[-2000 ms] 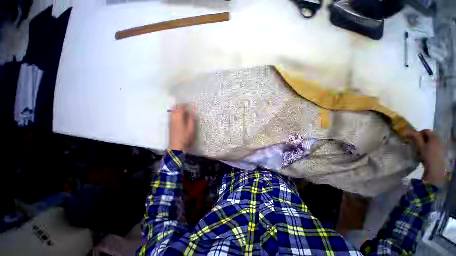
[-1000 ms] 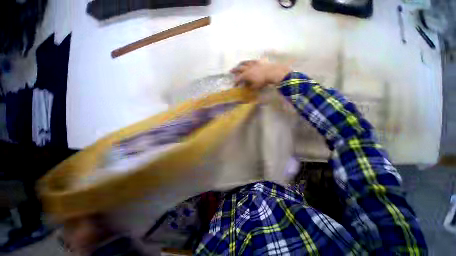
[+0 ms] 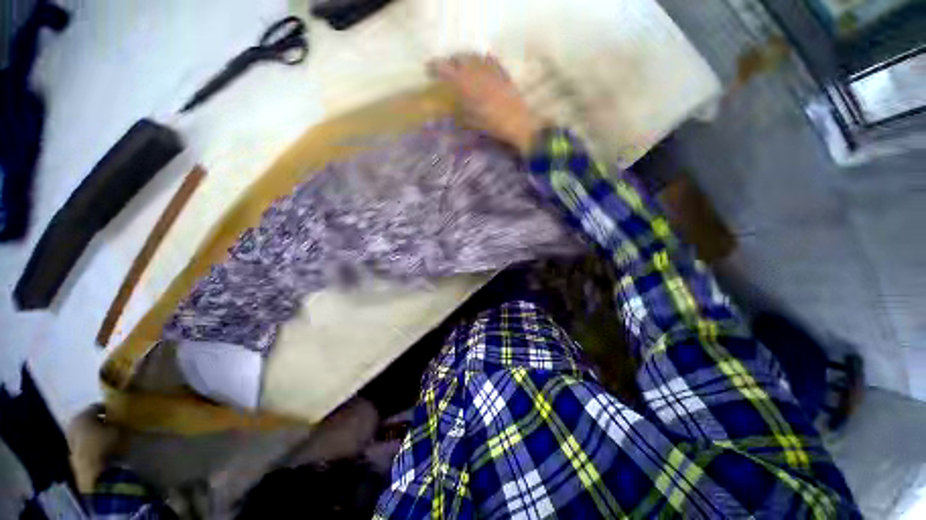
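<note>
The patterned garment panel lies in a curve on the table, with its purple-grey print up. Its mustard facing runs along the far edge and round the lower left end. A white patch shows near that end. My right hand is on the facing's upper end, palm down; blur hides whether its fingers grip. My left hand, blurred and partly hidden, holds the facing's lower left corner at the table's near edge.
The wooden ruler and a thick dark pressing block lie left of the panel. Black shears and part of a dark object are at the far side. Dark cloth is at lower left.
The panel has turned from its grey-beige wrong side to its print side. My right hand has crossed to the far edge; my left hand has moved to lower left. The view has turned.
</note>
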